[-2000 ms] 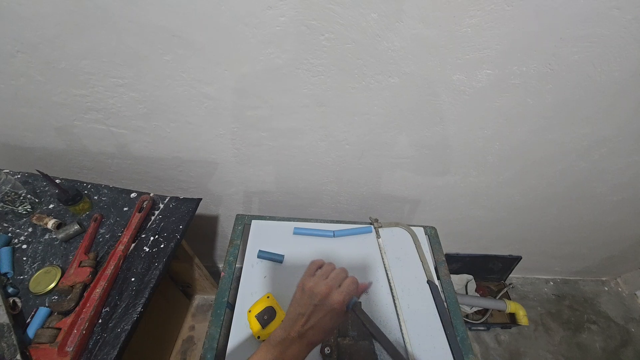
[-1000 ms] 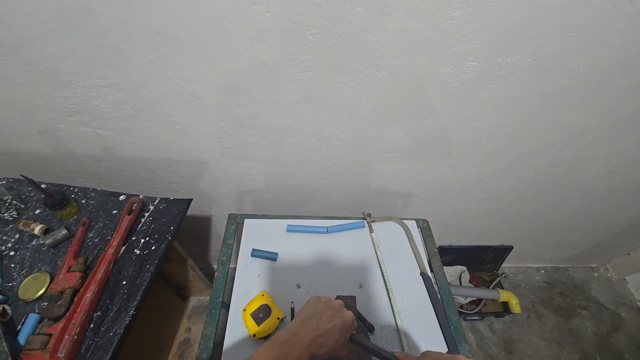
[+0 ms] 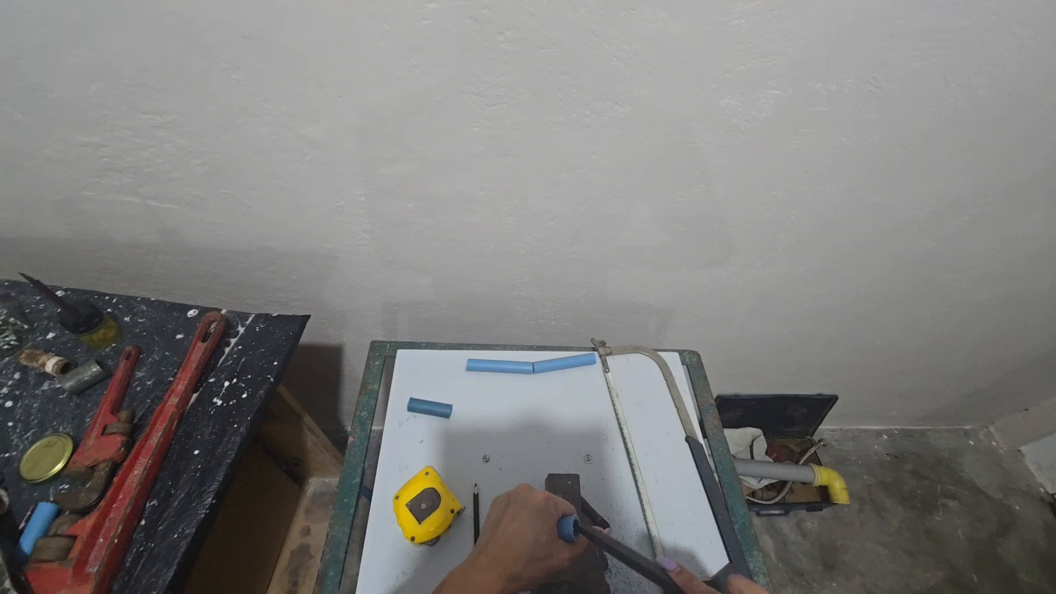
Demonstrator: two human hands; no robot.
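Note:
My left hand (image 3: 528, 536) is closed around a short piece of blue plastic pipe (image 3: 568, 528), over a dark metal block (image 3: 563, 487) on the white board (image 3: 511, 429). My right hand (image 3: 701, 580), partly cut off at the bottom edge, grips a dark, narrow tool (image 3: 631, 557) whose tip meets the pipe's end; its exact kind is unclear. Left of my left hand lie a yellow tape measure (image 3: 426, 505) and a black pencil (image 3: 476, 513). Further back are a short blue pipe piece (image 3: 430, 407) and two more (image 3: 499, 365) end to end. A hacksaw (image 3: 631, 450) lies along the right side.
At left, a paint-spattered black table (image 3: 247, 363) holds two red pipe wrenches (image 3: 157, 445), a round lid (image 3: 46, 458) and small fittings. Right of the bench, an open toolbox (image 3: 775, 412) on the floor holds a grey pipe with a yellow elbow (image 3: 832, 484). A wall stands behind.
My right hand has come into view at the bottom, with the dark tool at the pipe. My left hand has moved down the board from its place two seconds ago, uncovering the pencil.

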